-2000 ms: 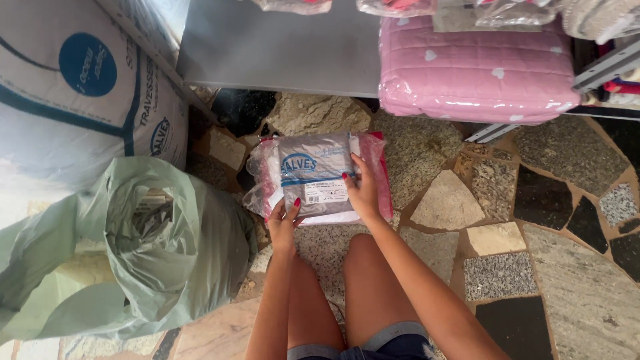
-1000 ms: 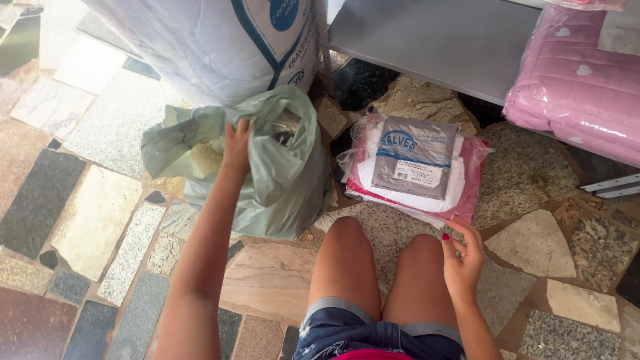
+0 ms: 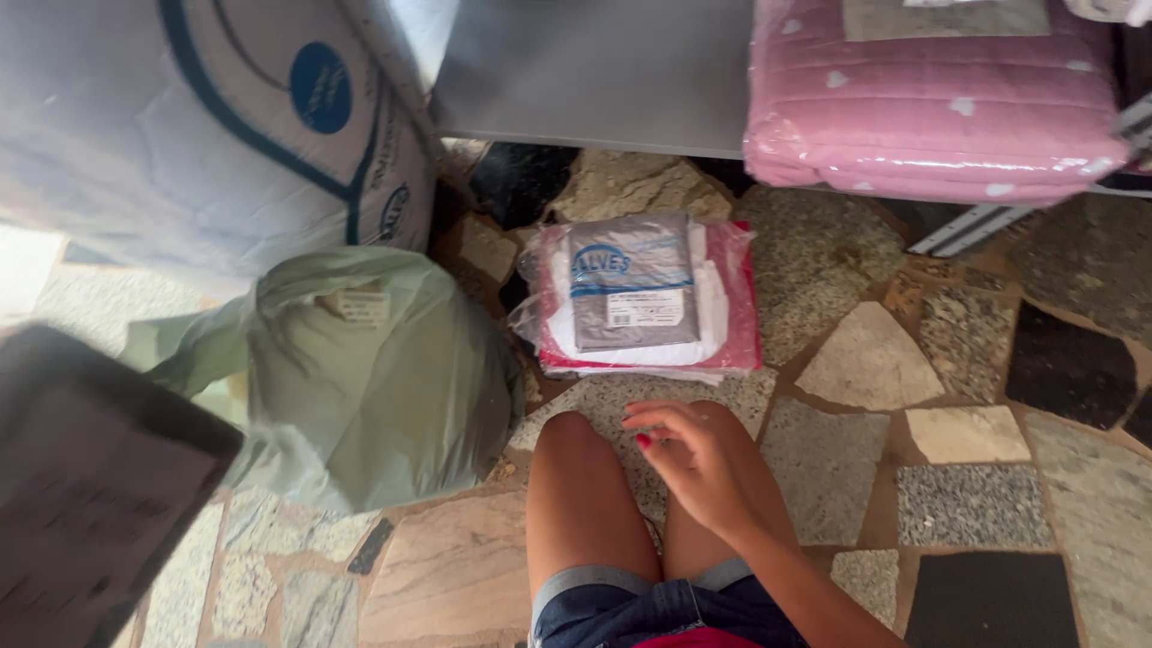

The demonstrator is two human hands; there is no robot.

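Observation:
My right hand (image 3: pixel 688 459) hangs over my knees with its fingers loosely apart and nothing in them. Just beyond it, a grey plastic-wrapped package (image 3: pixel 634 315) with a blue band and a printed label lies on top of clear-wrapped white and red textile packages (image 3: pixel 733 297) on the stone floor. A pale green plastic bag (image 3: pixel 387 405) stands to their left, with a white label showing through or inside it. A dark, blurred flat object (image 3: pixel 99 486) fills the lower left, close to the camera; whether my left hand holds it is hidden, as that hand does not show.
A large white and blue wrapped bundle (image 3: pixel 261 135) stands at the upper left. Above the packages is a grey metal shelf (image 3: pixel 594 81), with a pink quilted bundle (image 3: pixel 936 108) in clear plastic on its right. A perforated metal upright (image 3: pixel 967 229) sits beneath it.
My left hand, at the green bag one second ago, is out of sight. A dark flat object has appeared at the lower left. My right hand has left the packages it touched two seconds ago.

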